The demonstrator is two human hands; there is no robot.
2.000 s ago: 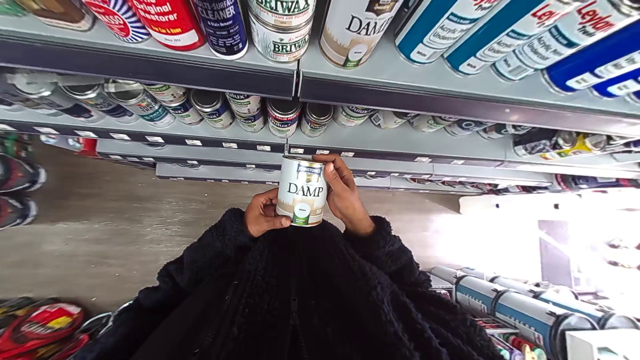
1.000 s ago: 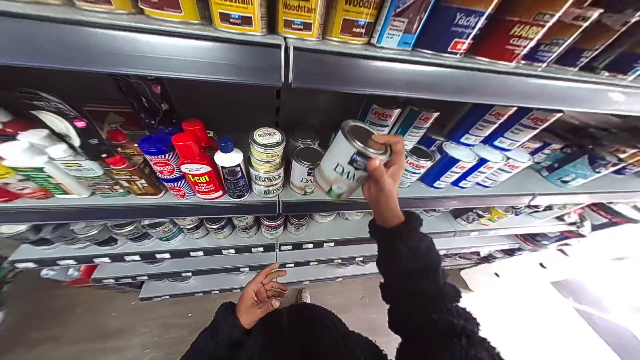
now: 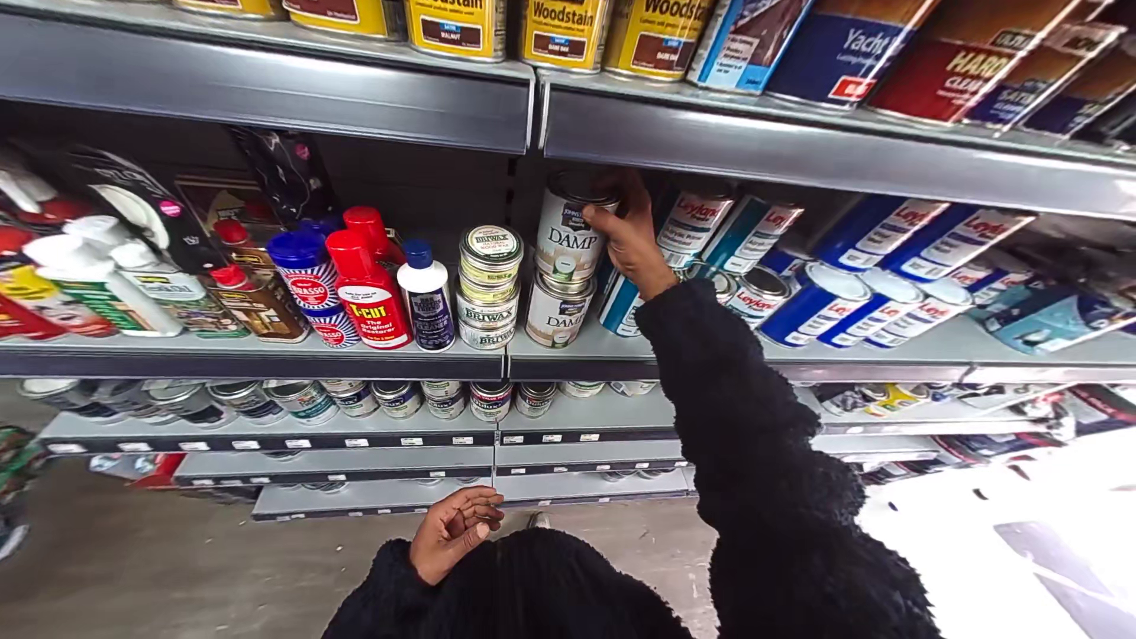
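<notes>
My right hand [image 3: 632, 232] grips the upper part of a paint tin [image 3: 568, 232] whose label reads "DAMP". That tin is upright on top of a matching tin [image 3: 557, 311] on the middle shelf, just under the shelf above. The fingers behind the tin are partly hidden. Low in the view, my left hand [image 3: 457, 531] holds nothing, its fingers loosely curled and apart, in front of the lower shelves.
Stacked Briwax tins [image 3: 487, 319] stand left of the two tins, beside a blue-capped bottle [image 3: 426, 297] and a red T-Cut bottle [image 3: 371, 288]. Leyland tins [image 3: 815, 304] fill the right side. The upper shelf edge [image 3: 799, 146] runs close above my right hand.
Both hands held the tin two seconds ago; the left has let go. My right hand has carried the tin up to the shelf and onto the matching tin. The view has tilted up.
</notes>
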